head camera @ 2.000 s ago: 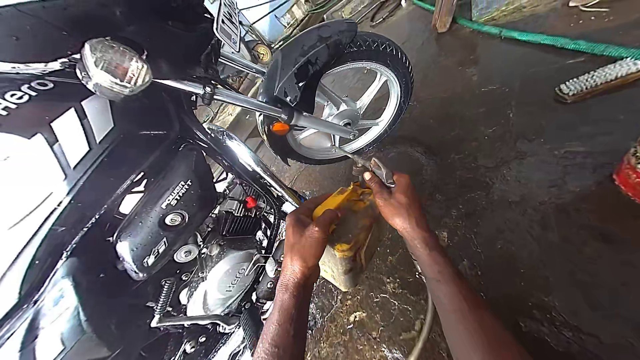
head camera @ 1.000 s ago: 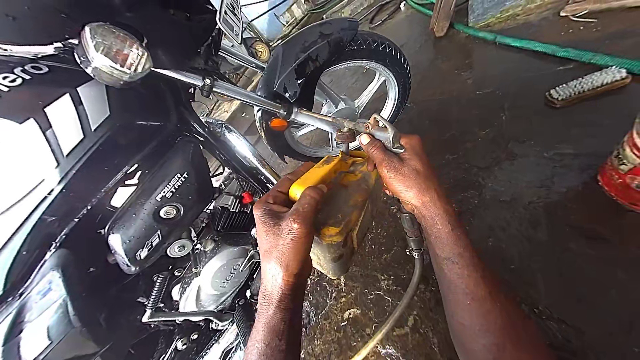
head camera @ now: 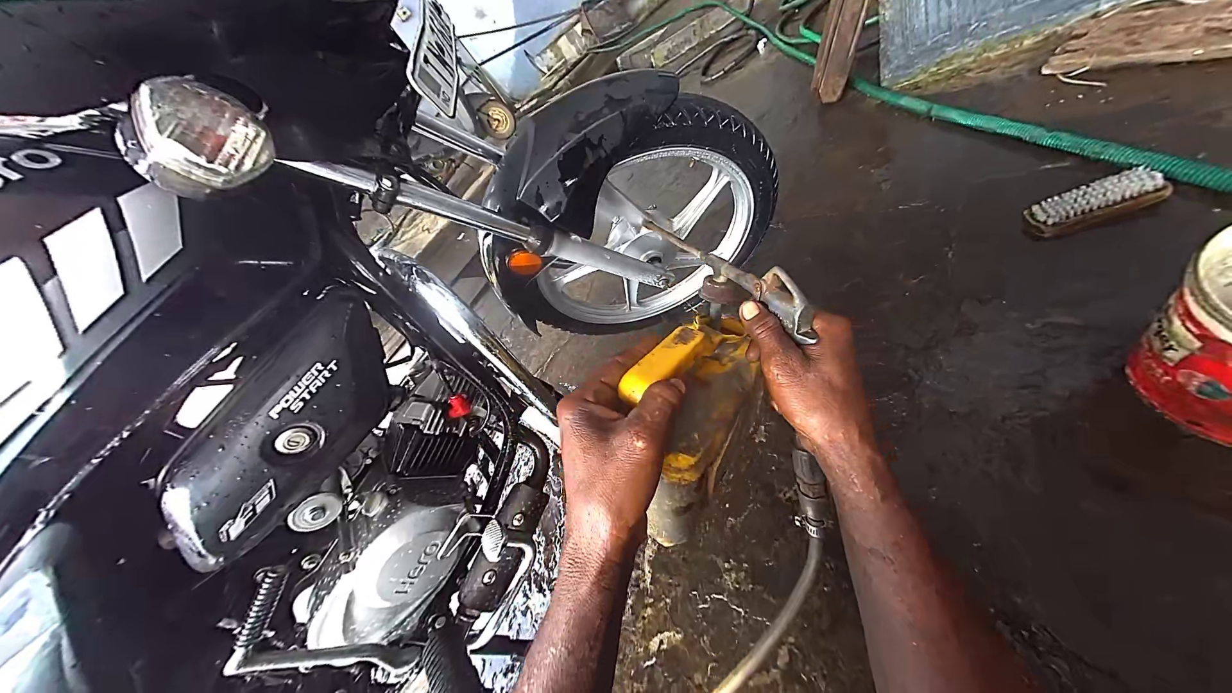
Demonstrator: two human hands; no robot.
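Note:
My left hand (head camera: pixel 621 443) grips the handle of a dirty yellow plastic container (head camera: pixel 698 423). In my right hand (head camera: pixel 813 375) is a metal spray gun (head camera: pixel 760 289) with a long thin nozzle pointing up and left; its round fitting sits at the container's top. A hose (head camera: pixel 804 577) runs down from the gun, below my right hand. Left of both hands stands a wet black Hero motorcycle (head camera: pixel 279 414), with its front wheel (head camera: pixel 664 231) beyond the container. The lower part of the container is partly hidden by my left hand and wrist.
A bristle brush (head camera: pixel 1097 200) lies bristles up on the wet floor at the right. Nearer, at the right edge, stands a red and white bucket (head camera: pixel 1193 346). A green hose (head camera: pixel 1020 130) crosses the floor at the back, by a wooden piece (head camera: pixel 840 48) and a grey slab (head camera: pixel 962 34).
The spray gun and container show more plainly between my hands than two seconds ago. Both hands keep their hold. The view has shifted slightly, bringing more of the red bucket in.

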